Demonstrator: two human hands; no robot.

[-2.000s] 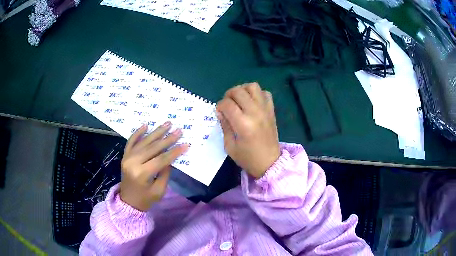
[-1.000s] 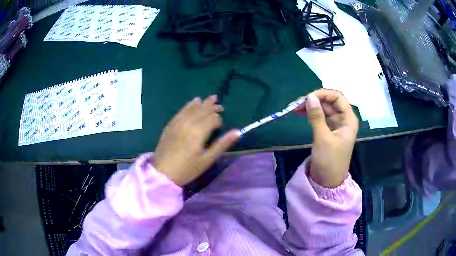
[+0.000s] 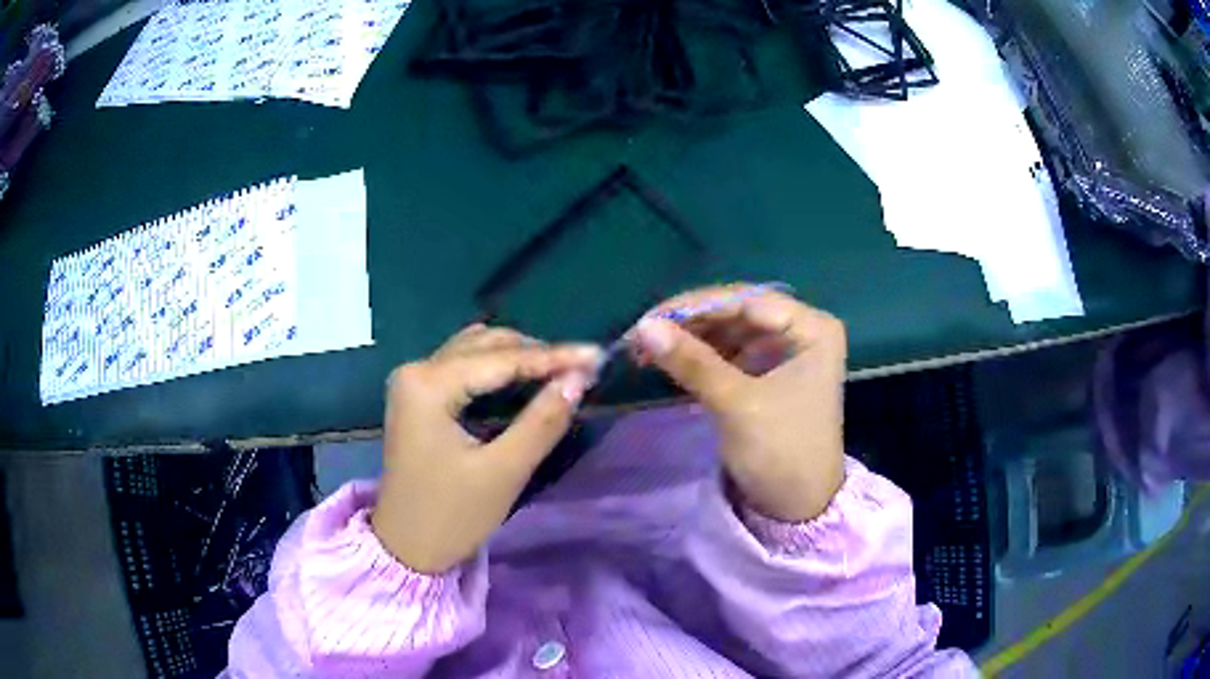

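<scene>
A thin black frame [image 3: 551, 239] extends forward over the green bench from my left hand; its near side is partly hidden by my fingers. My left hand [image 3: 498, 425] pinches at this near side. My right hand [image 3: 750, 385] pinches a narrow white-and-blue adhesive strip [image 3: 683, 314] between thumb and fingers. The strip's left end meets the near edge of the frame between the two hands; exact contact is too small to tell. The adhesive sheet [image 3: 179, 292], with blue print and a blank right part, lies at the left.
A second adhesive sheet [image 3: 252, 51] lies at the back left. A black frame pile [image 3: 584, 66] is at the back, with more frames [image 3: 882, 53] on white paper [image 3: 936, 173]. Clear plastic [image 3: 1115, 120] lies far right. A black basket [image 3: 199, 544] is below the bench edge.
The strip came off the sheet between the earlier views. Since the last one, my hands have moved closer together, and the strip's left end now meets the frame's near side.
</scene>
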